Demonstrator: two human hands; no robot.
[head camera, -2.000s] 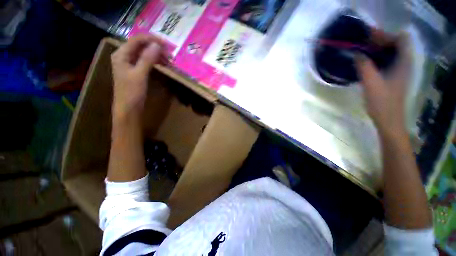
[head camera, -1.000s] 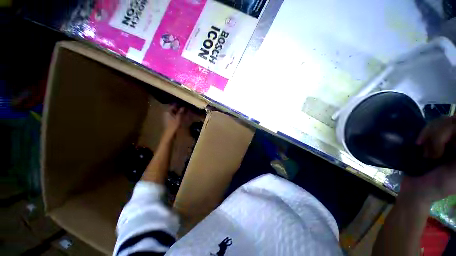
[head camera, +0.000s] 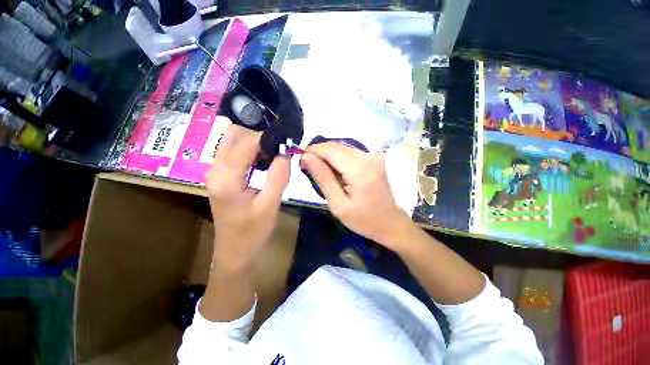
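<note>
A black round housing (head camera: 286, 107) lies open side up on the bench, with a silver-white motor (head camera: 247, 110) inside. My left hand (head camera: 239, 175) holds the near left side of the housing, thumb by a small white wire connector (head camera: 289, 147). My right hand (head camera: 353, 182) pinches thin red and dark lead wires (head camera: 302, 150) at the connector. A second black round part (head camera: 345, 142) lies partly hidden under my right hand. Whether the connector is fully joined cannot be told.
Pink printed packaging (head camera: 212, 82) is at left, with a white bracketed body (head camera: 167, 39) behind it. A white sheet (head camera: 321, 53) lies under the work. A unicorn picture sheet (head camera: 563, 164) is at right, a red crate (head camera: 609, 314) below it. An open carton (head camera: 135, 264) is below left.
My left hand has come out of the carton up to the bench. My right hand has moved left to the wires. The black housing now lies open side up at left, and the view has turned.
</note>
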